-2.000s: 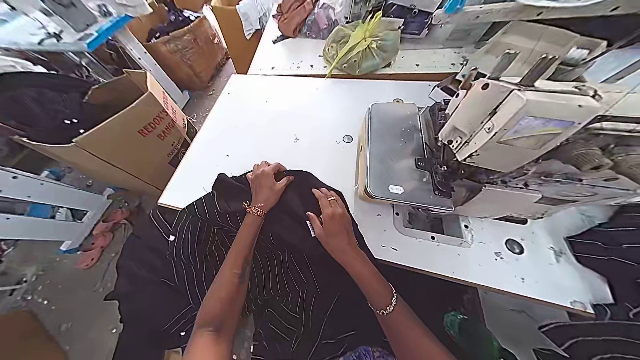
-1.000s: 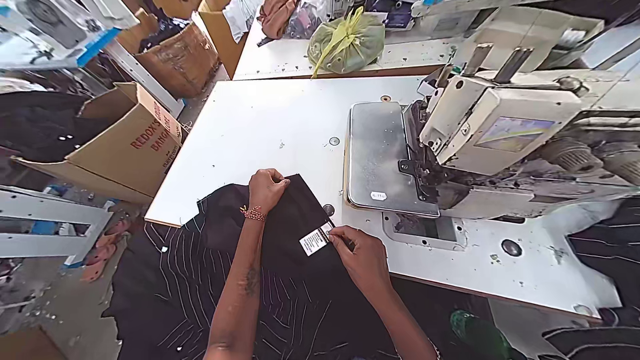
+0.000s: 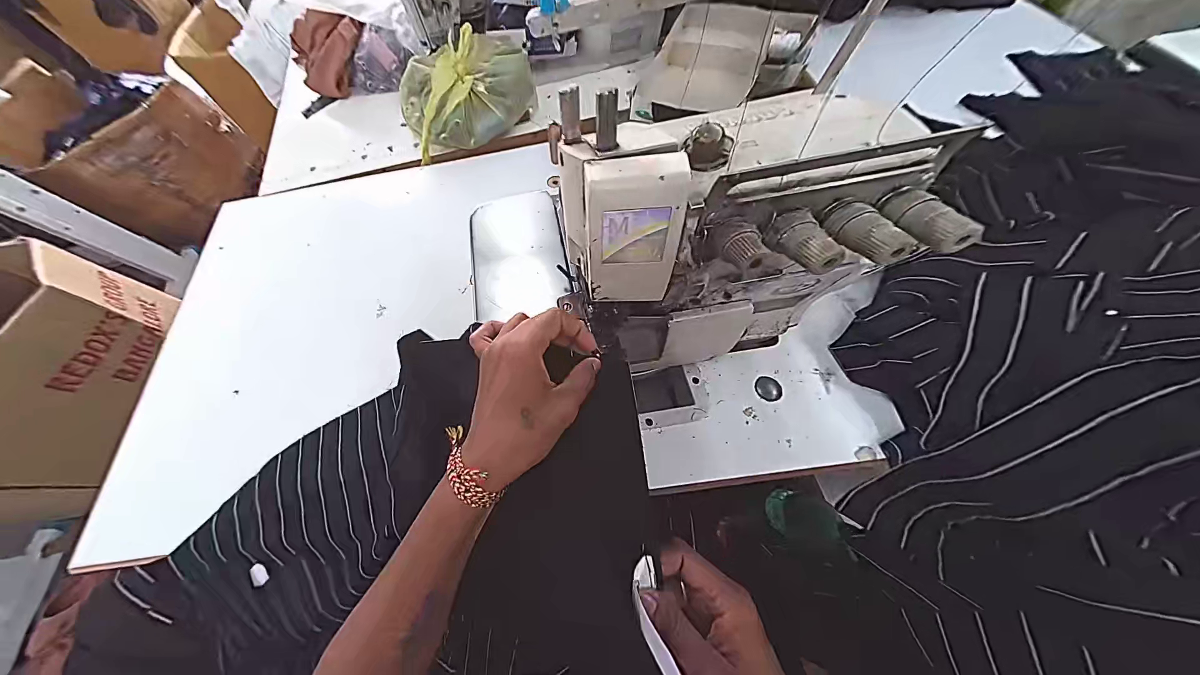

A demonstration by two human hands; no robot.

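Observation:
Black fabric with thin white stripes and a plain black panel lies over the table edge and runs up to an overlock sewing machine. My left hand, with a braided red and yellow thread bracelet on the wrist, pinches the panel's upper edge between thumb and index finger, just in front of the machine's presser foot area. Lower down, my right hand grips the panel's right edge together with a white label, which is bent over. The needle itself is hidden behind the machine head and my left hand.
The white table extends left of the machine. A tied green plastic bag sits on the table behind. Cardboard boxes stand at the left. More striped black fabric is heaped at the right, around the machine's tension knobs.
Both hands have moved with the fabric to the right, up to the machine. The label, lying flat on the panel one second ago, is now bent in my right hand. The view has shifted right.

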